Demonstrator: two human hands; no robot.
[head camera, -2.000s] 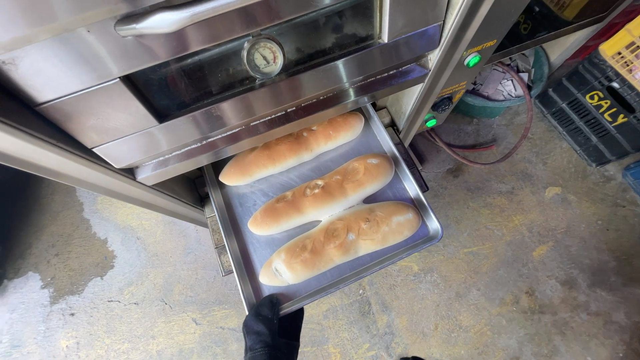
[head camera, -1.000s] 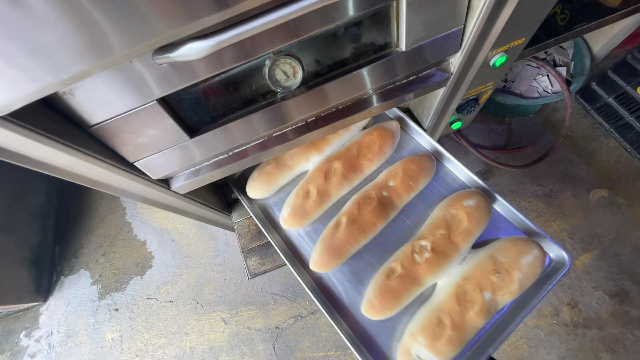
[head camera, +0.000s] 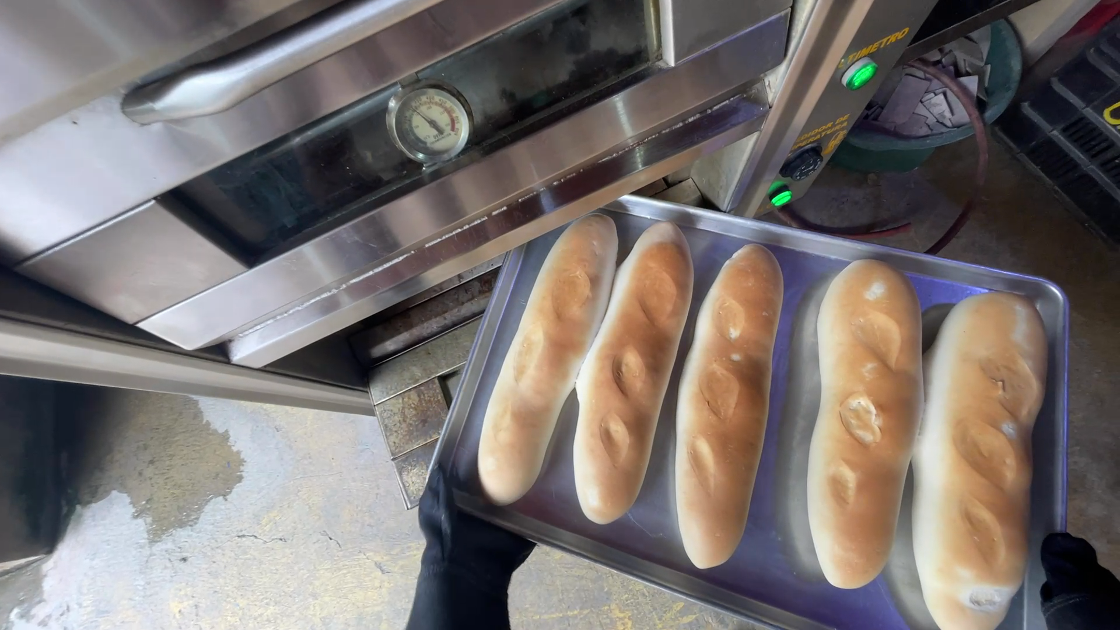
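A metal baking tray (head camera: 792, 302) carries several long loaves of browned bread, such as the rightmost loaf (head camera: 980, 437) and the leftmost loaf (head camera: 551, 350), lying side by side. My left hand (head camera: 464, 534), in a dark glove, grips the tray's near left corner, its fingers partly hidden by the rim. At the right edge of the view, my right hand (head camera: 1072, 569), also dark-gloved, is at the tray's right side with its thumb by the rim; the rest is cut off. The tray's far left part lies below the stainless steel oven door (head camera: 490, 201).
The oven has a bar handle (head camera: 262, 66), a round dial thermometer (head camera: 429, 124) and a side panel with green lights (head camera: 859, 74). A rusty metal rack (head camera: 420, 411) projects under the door. At the upper right are a green tub (head camera: 1002, 70), a hose (head camera: 976, 175) and a black crate (head camera: 1067, 122).
The tray has come out from the oven and turned, with more loaves showing than two seconds ago. Both hands are now in view at its sides; none showed one second ago.
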